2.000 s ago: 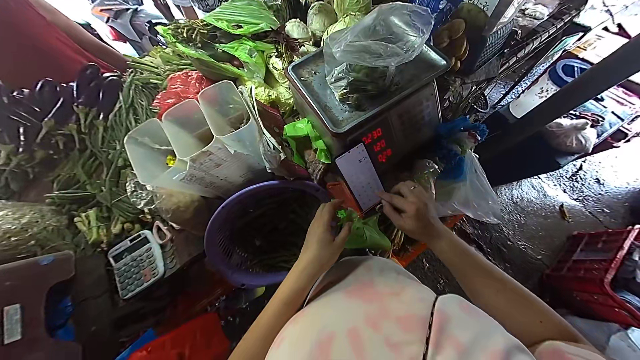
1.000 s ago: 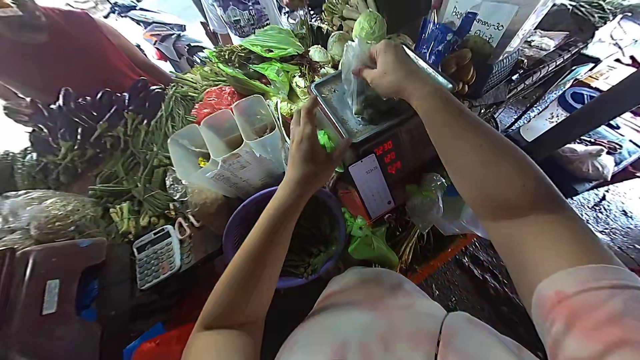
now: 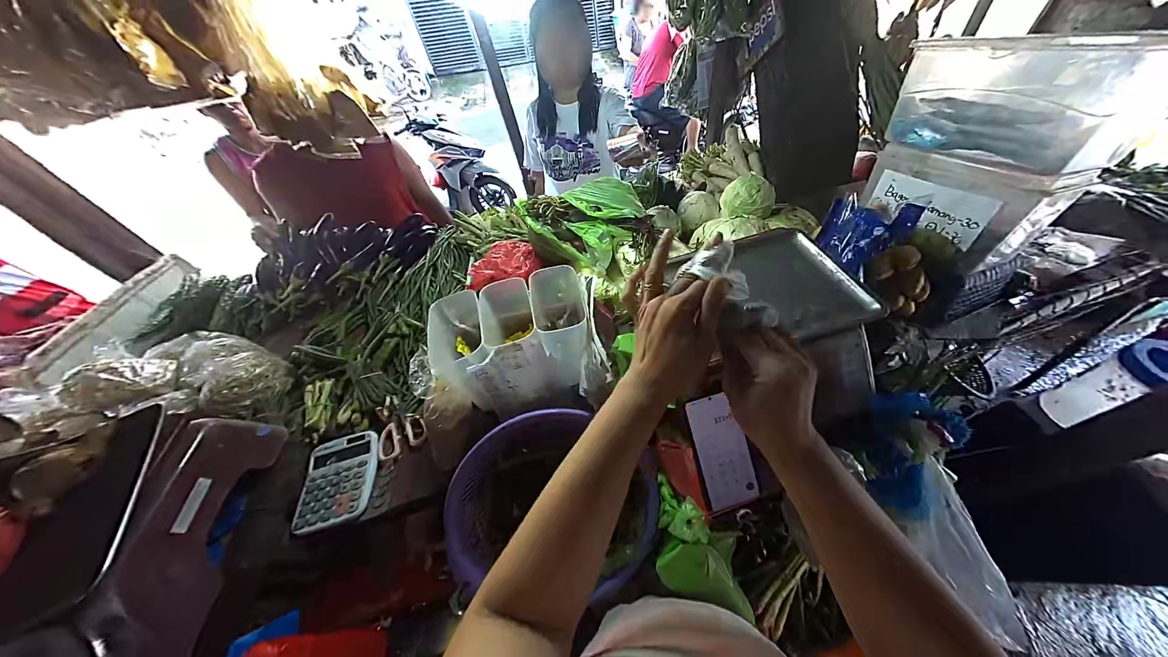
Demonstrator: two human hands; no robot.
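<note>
Both my hands meet in front of the metal tray of a weighing scale [image 3: 803, 278]. My left hand [image 3: 673, 324] grips the top of a clear plastic bag [image 3: 716, 263], with its index finger pointing up. My right hand [image 3: 768, 379] is closed around the lower part of the same bag; what the bag holds is mostly hidden. Below my hands a phone [image 3: 723, 452] with a lit screen leans at the scale's front. A purple plastic basket [image 3: 465, 511] stands beneath my left forearm. A green plastic bag [image 3: 703, 570] lies between my forearms.
Cabbages [image 3: 746, 196], eggplants [image 3: 351, 245] and long green beans [image 3: 401, 301] lie across the stall. White plastic containers [image 3: 511, 365] stand left of my hands, near a calculator [image 3: 336, 482] and scissors [image 3: 401, 433]. A person in a white shirt [image 3: 570, 137] and one in red [image 3: 347, 187] are beyond.
The bag lay on the scale tray two seconds ago; my right hand held it there one second ago. Now it is off the tray, between both hands. The view has tilted up.
</note>
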